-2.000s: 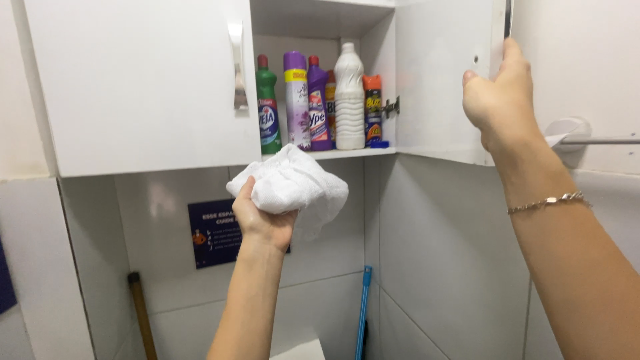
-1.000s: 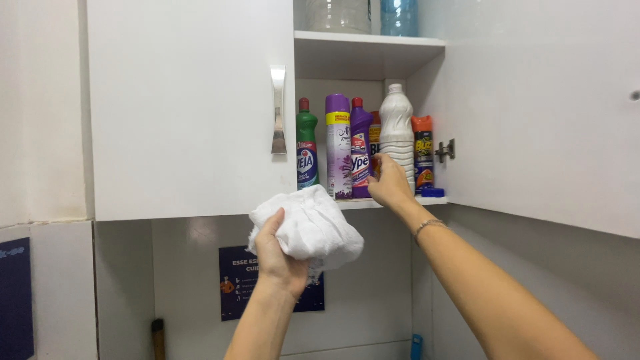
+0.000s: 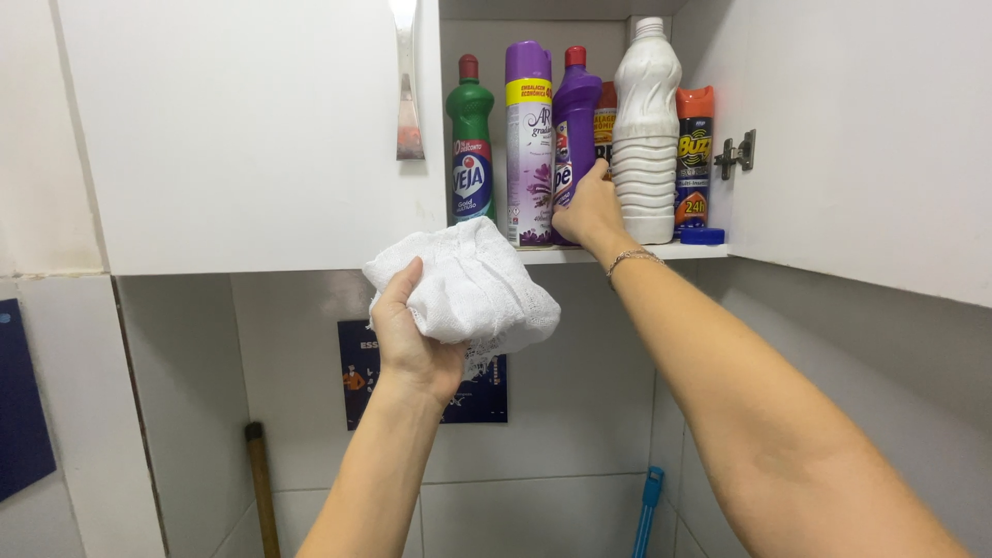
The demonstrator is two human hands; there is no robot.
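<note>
My left hand [image 3: 418, 341] holds a bunched white cloth [image 3: 469, 283] just below the cabinet's bottom edge. Inside the cabinet, my right hand [image 3: 593, 205] is closed around the lower part of a purple cleaner bottle [image 3: 576, 116] with a red cap, which leans slightly. To its left stand a purple-and-white aerosol can [image 3: 529, 147] and a green Veja cleaner bottle [image 3: 470, 139]. On its right are a partly hidden can with a red top [image 3: 605, 116], a ribbed white plastic bottle [image 3: 647, 139] and a Buzz insecticide can [image 3: 694, 163]. A blue cap [image 3: 702, 236] lies at the shelf's front.
The left cabinet door [image 3: 256, 139] with a metal handle [image 3: 407, 85] is closed; the right door [image 3: 868, 147] stands open on its hinge [image 3: 735, 154]. Below are a dark blue poster [image 3: 473, 403], a wooden pole [image 3: 262, 488] and a blue handle [image 3: 647, 511].
My right hand has left the open door's edge and taken hold of the purple bottle. My left hand still holds the white cloth. The view has shifted closer to the shelf.
</note>
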